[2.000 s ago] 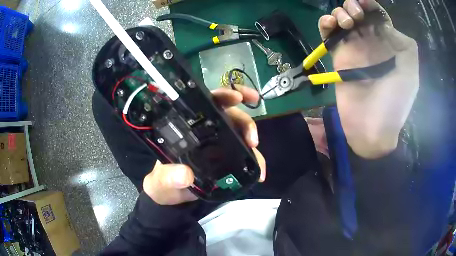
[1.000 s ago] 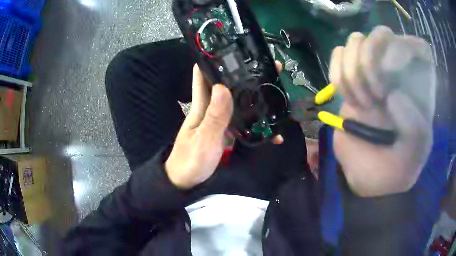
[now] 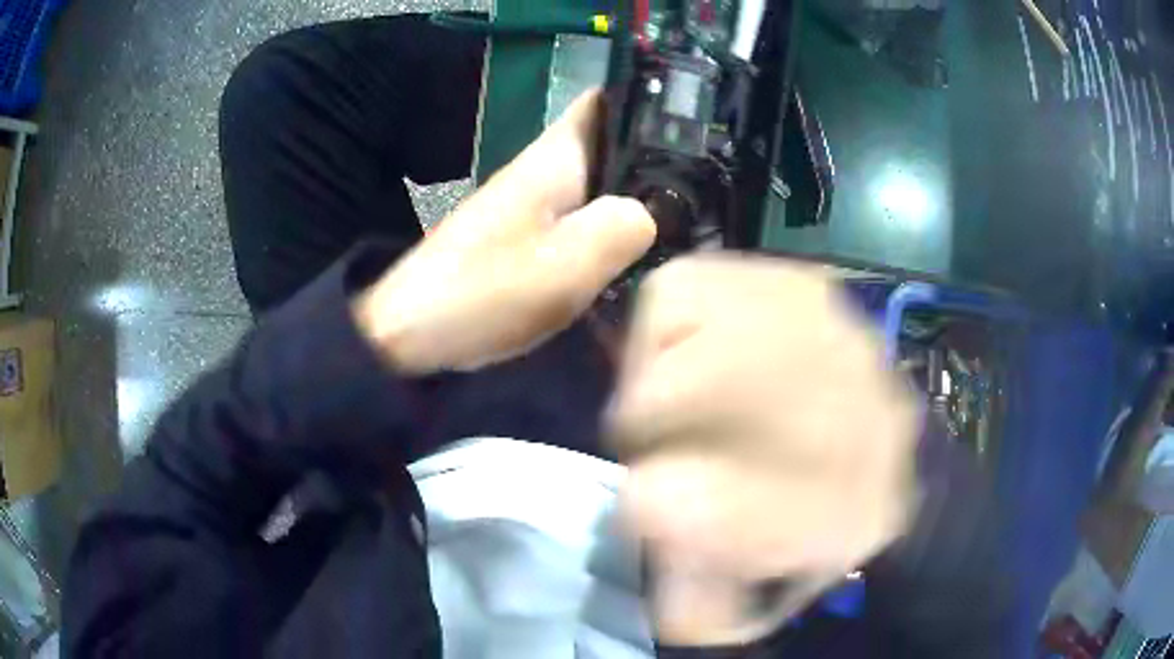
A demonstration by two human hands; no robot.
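The black lock housing (image 3: pixel 682 116) stands nearly upright in view, its open back with electronics facing me and its top cut off by the upper edge. My left hand (image 3: pixel 515 258) grips its lower left side, with the thumb near the round opening. My right hand (image 3: pixel 760 425) is a blurred, closed fist in front of the housing's lower end, which it hides. A small dark patch shows at the fist's lower side. The pliers seen in it before cannot be made out.
The green bench top (image 3: pixel 888 167) lies behind the housing, with a grey metal plate (image 3: pixel 577 71), a second tool's handle (image 3: pixel 528 23) and a black bar (image 3: pixel 814 161). A blue bin (image 3: pixel 917 299) of metal parts is at right. Cardboard (image 3: pixel 26 399) stands on the floor at far left.
The housing has moved up and right, turning more upright. My right hand has swung down and left from the bench side to the housing's lower end. The pliers have gone out of sight.
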